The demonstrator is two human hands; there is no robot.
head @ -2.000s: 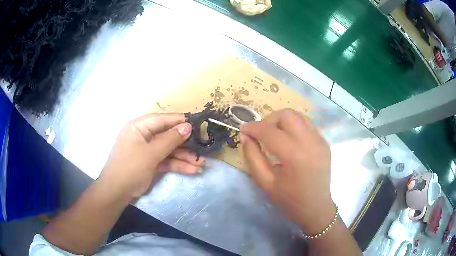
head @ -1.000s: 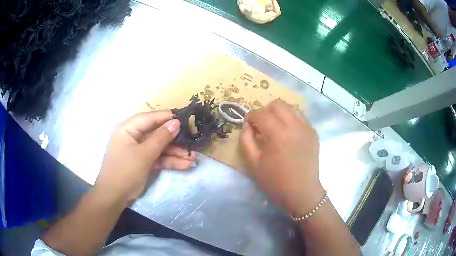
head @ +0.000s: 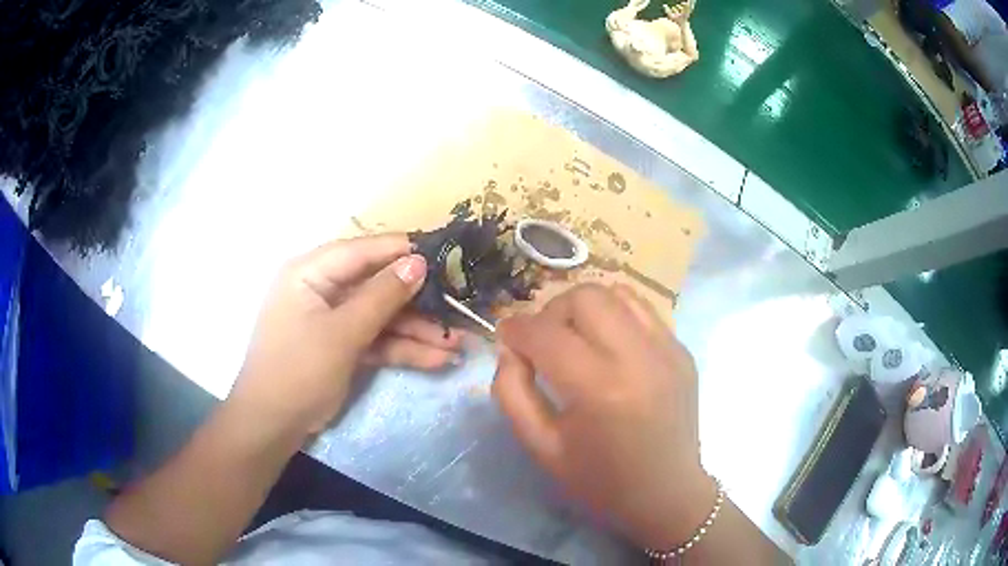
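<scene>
My left hand (head: pixel 343 315) holds the black ring part (head: pixel 482 252) by its left edge between thumb and fingers, above the stained cardboard sheet (head: pixel 652 227). The ring has a ragged spiky edge and an oval centre hole. My right hand (head: pixel 591 381) grips a thin pale applicator stick (head: pixel 470 313) in its fingertips. The stick's tip is at the lower inner part of the ring; whether it touches cannot be told. The white-rimmed glue dish (head: pixel 552 244), dark inside, sits on the cardboard just right of the ring.
A large pile of black rings (head: pixel 100 88) lies far left, above a blue bin (head: pixel 66 387). A cream part (head: pixel 654 42) lies on the green belt (head: pixel 774 100). A dark phone (head: pixel 835 459), white rolls (head: pixel 879 348) and a pinkish mug (head: pixel 934 409) are at the right. Part of a person shows top right.
The stick moved from the ring to the dish, then back to the ring's lower part. The cream part on the belt has shifted right. My left hand still holds the ring.
</scene>
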